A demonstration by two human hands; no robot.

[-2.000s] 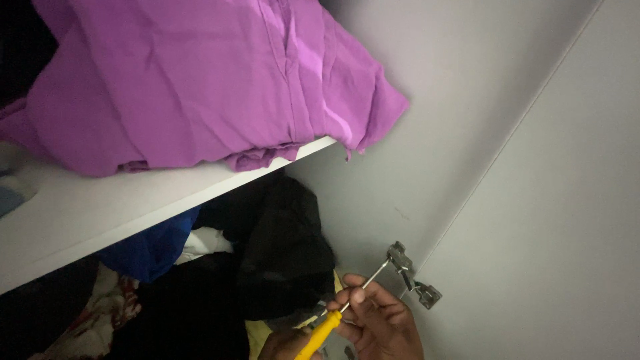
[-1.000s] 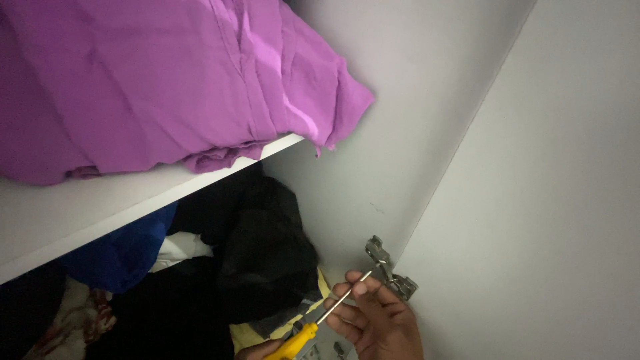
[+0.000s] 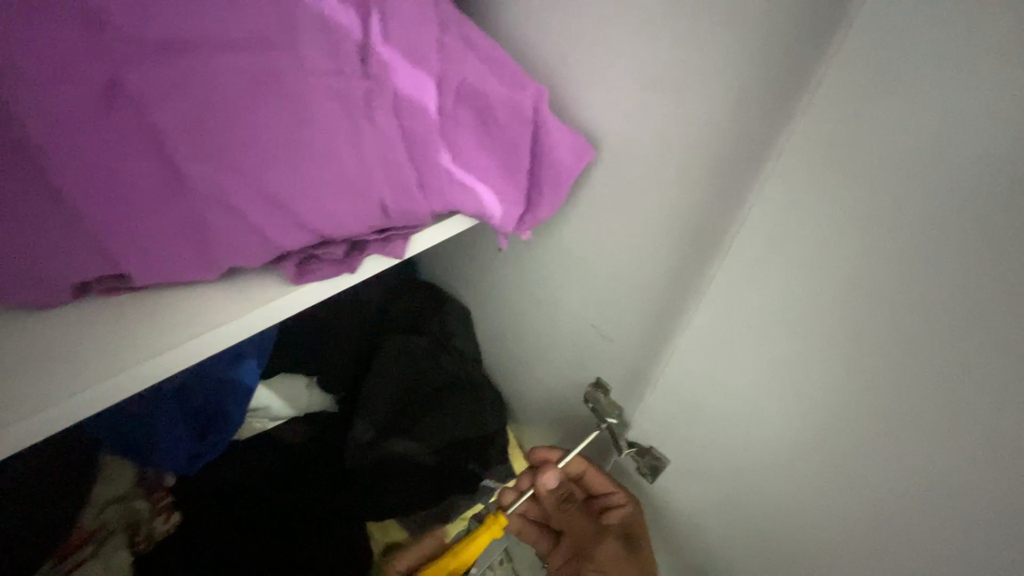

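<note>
A screwdriver with a yellow handle [image 3: 468, 548] and a thin metal shaft points up and to the right. My left hand [image 3: 420, 550], mostly cut off by the bottom edge, is closed on the handle. Thumb and fingers of my right hand [image 3: 588, 512] pinch the shaft. The screwdriver's tip lies beside the middle of a metal cabinet hinge [image 3: 620, 428]; whether it touches a screw cannot be told. The hinge sits at the corner between the pale side panel [image 3: 544, 320] and the door panel [image 3: 848, 336].
Purple cloth [image 3: 280, 144] hangs over the edge of a white shelf [image 3: 200, 344]. Below it lie black fabric [image 3: 424, 400], blue fabric [image 3: 188, 408], a white piece [image 3: 288, 400] and patterned cloth [image 3: 120, 512]. Something yellow [image 3: 516, 452] shows behind my right hand.
The screwdriver's tip has shifted from the hinge's upper part toward its middle. Both hands have kept their hold on the tool. The view has moved slightly.
</note>
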